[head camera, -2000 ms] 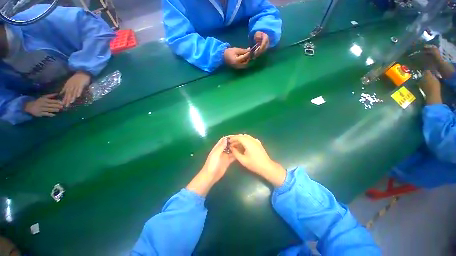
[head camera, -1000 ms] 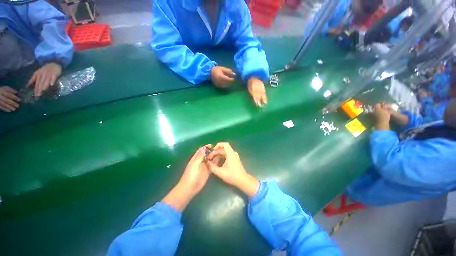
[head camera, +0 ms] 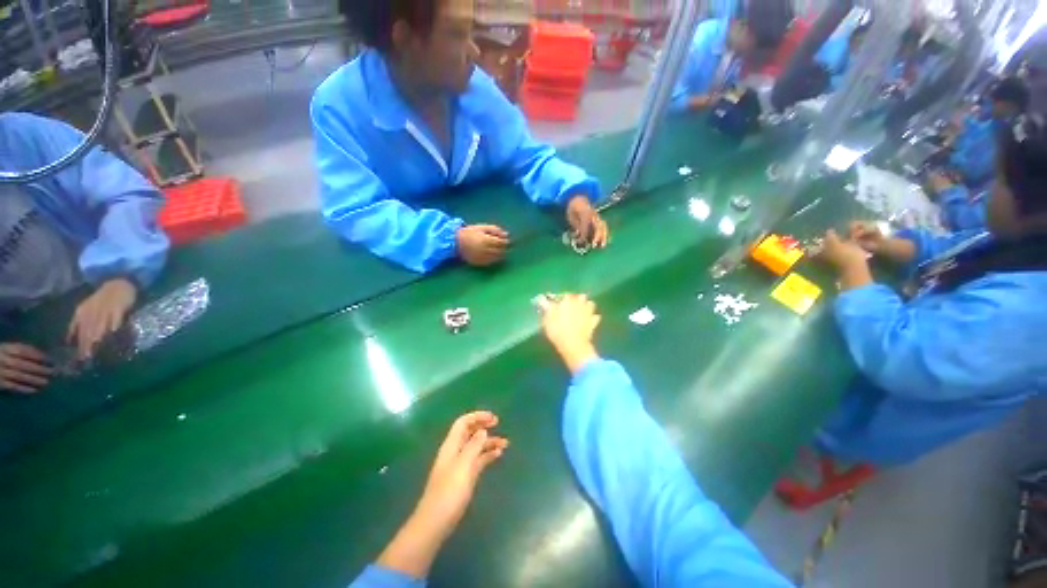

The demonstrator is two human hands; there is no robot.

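My left hand (head camera: pixel 462 459) is over the near part of the green belt (head camera: pixel 287 379), empty, fingers apart and slightly curled. My right hand (head camera: pixel 571 324) reaches forward over the belt's middle. A small silver-white unit (head camera: pixel 543 302) shows at its fingertips, mostly hidden; whether it touches the belt is unclear. Another silver-white unit with dark parts (head camera: pixel 456 319) lies singly on the belt, left of my right hand.
A co-worker opposite has a hand on a unit (head camera: pixel 578 242). To the right are a white square (head camera: pixel 642 315), scattered white parts (head camera: pixel 733 307), an orange box (head camera: pixel 776 254), a yellow card (head camera: pixel 796 293) and another worker. A clear bag (head camera: pixel 172 316) lies left.
My hands have separated; the right has moved forward to the belt's middle, and the left has opened. A unit now lies on the belt before the co-worker, whose hand has reached another unit.
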